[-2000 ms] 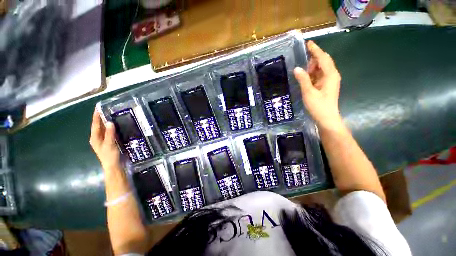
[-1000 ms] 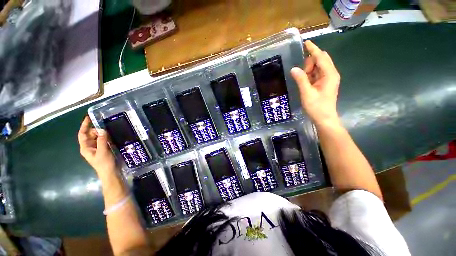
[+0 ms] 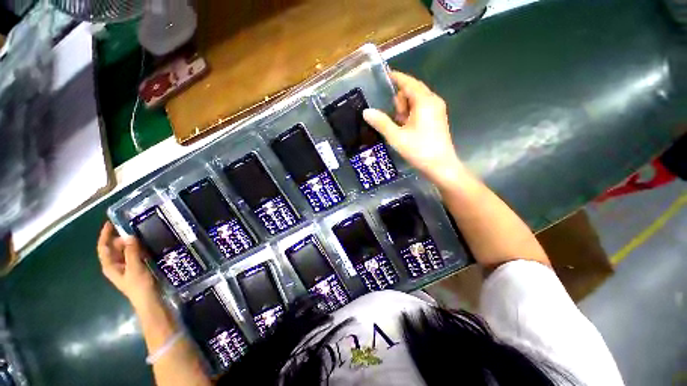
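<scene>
A clear blister tray (image 3: pixel 301 113) with two rows of pockets lies tilted over the green mat. Keypad phones (image 3: pixel 260 192) lie face up in its pockets, black screens above bright keys. A white tab (image 3: pixel 328 155) shows beside one phone in the far row. My left hand (image 3: pixel 126 260) holds the tray's left edge. My right hand (image 3: pixel 414 124) holds its upper right corner, with the thumb over the screen of the far right phone. My head and hair hide part of the near row.
A brown board (image 3: pixel 301 45) lies behind the tray. A red patterned block (image 3: pixel 173 79) with a cable and a fan (image 3: pixel 98 6) are at the back left. Crumpled plastic (image 3: pixel 38 143) is at the left, a bottle (image 3: pixel 459 11) at the back. A cardboard box (image 3: pixel 572 252) stands below the bench edge.
The tray and both hands appear further left and more tilted, as the whole view has also shifted. My right thumb has come over the far right phone's screen.
</scene>
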